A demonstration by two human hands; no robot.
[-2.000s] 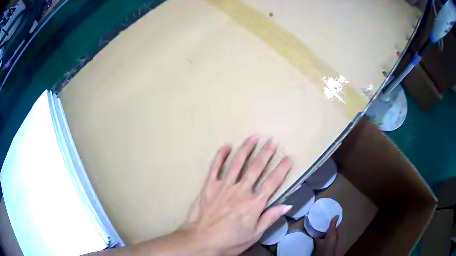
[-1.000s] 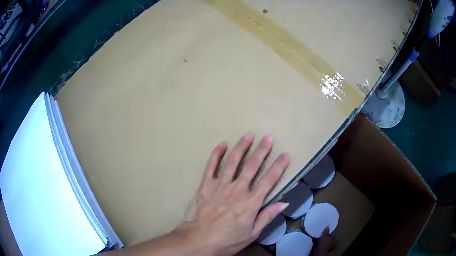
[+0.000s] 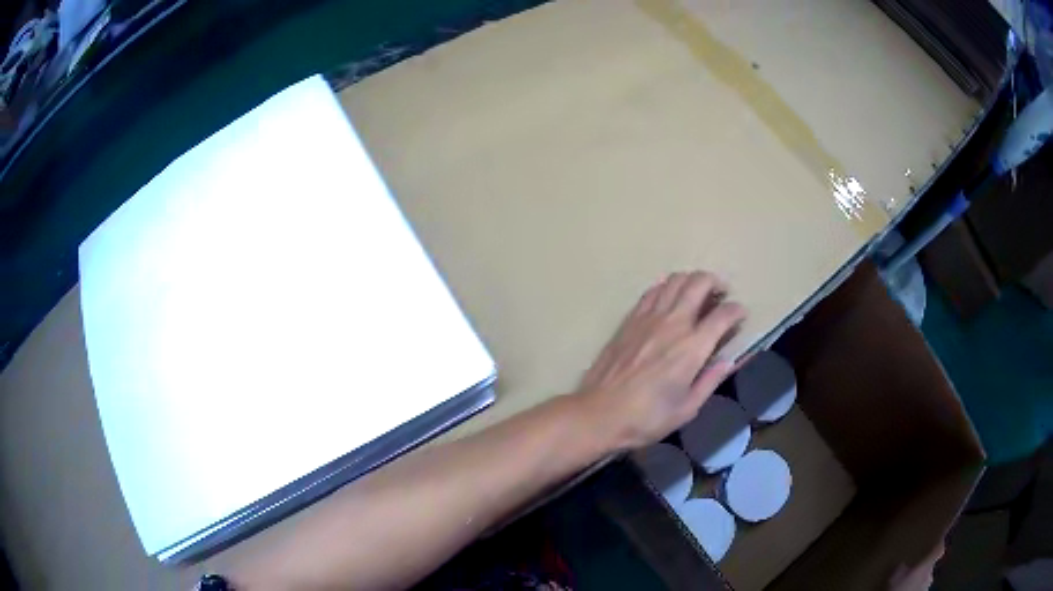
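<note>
My left hand (image 3: 670, 358) lies palm down at the bench's front edge, fingers bent, with nothing seen in it. Several round white discs (image 3: 759, 485) lie flat inside the open brown carton (image 3: 912, 393) below that edge. Part of my right hand (image 3: 920, 571) shows at the carton's near right wall, cut off by the bottom edge of the picture; whether it holds anything is hidden. A thick stack of white sheets (image 3: 277, 335) lies on the bench to the left of my left hand.
Brown cardboard with yellow tape (image 3: 768, 104) covers the bench. A dark green conveyor belt (image 3: 231, 104) runs behind it. A pole with a blue band (image 3: 941, 219) stands beyond the right edge. Dark flat sheets (image 3: 935, 40) lie at the far right end.
The view has shifted left, showing more of the white stack. My left hand's spread fingers have bent. My right hand has left the disc in the carton and moved to the carton's near right wall.
</note>
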